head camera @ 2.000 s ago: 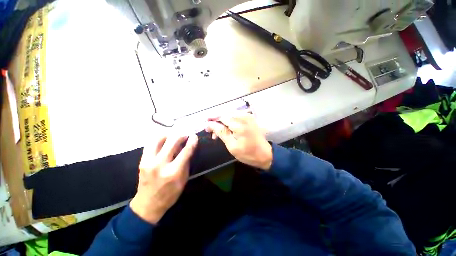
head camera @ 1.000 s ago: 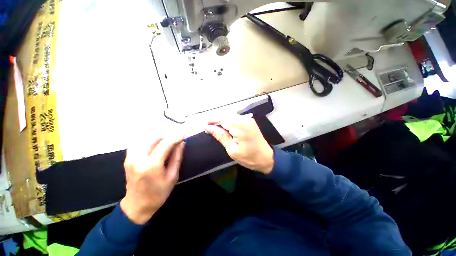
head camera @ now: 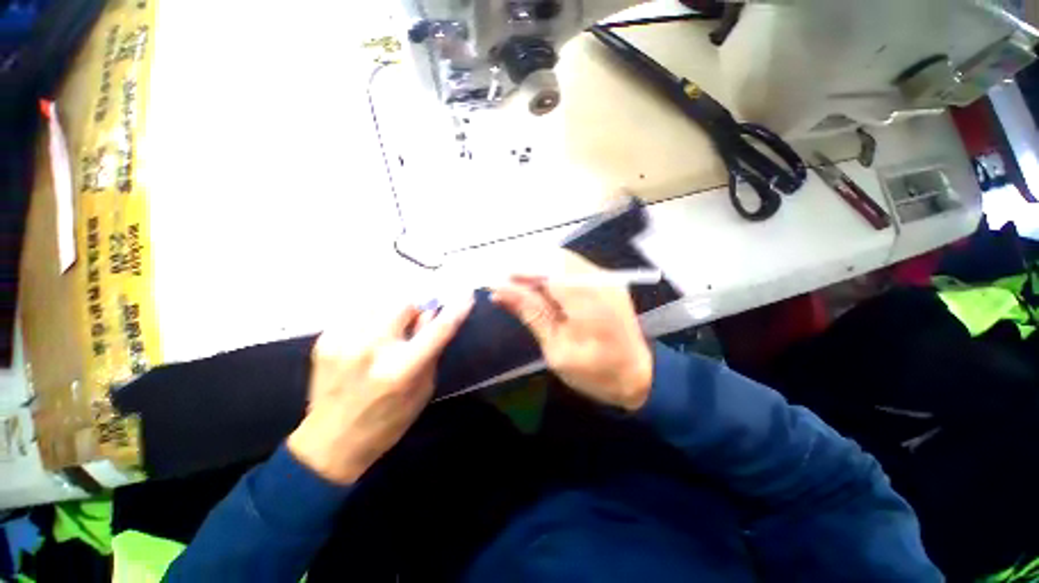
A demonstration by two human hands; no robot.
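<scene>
A black fabric strip (head camera: 222,404) lies along the table's front edge, its left end over taped cardboard. Its blurred, folded right end (head camera: 610,237) shows beyond my right hand. My left hand (head camera: 374,387) pinches the strip's upper edge near its middle, with a small blue-violet spot at the fingertips. My right hand (head camera: 592,342) is close to its right, fingers bent, fingertips at the same edge. A thin pale stick (head camera: 627,277) sticks out rightward from the right hand; it looks held there, but the grip is partly hidden.
The sewing machine head (head camera: 530,57) stands behind the hands. Black shears (head camera: 729,131) and red-handled snips (head camera: 852,191) lie to the right. Brown cardboard (head camera: 57,342) with yellow tape (head camera: 120,228) and a white sliver (head camera: 60,188) are at left. Neon green fabric (head camera: 986,298) is at right.
The view has shifted, so the table things sit farther right. The strip's right end has come into sight and is now folded up. My left hand has closed in on my right; the pale stick now shows.
</scene>
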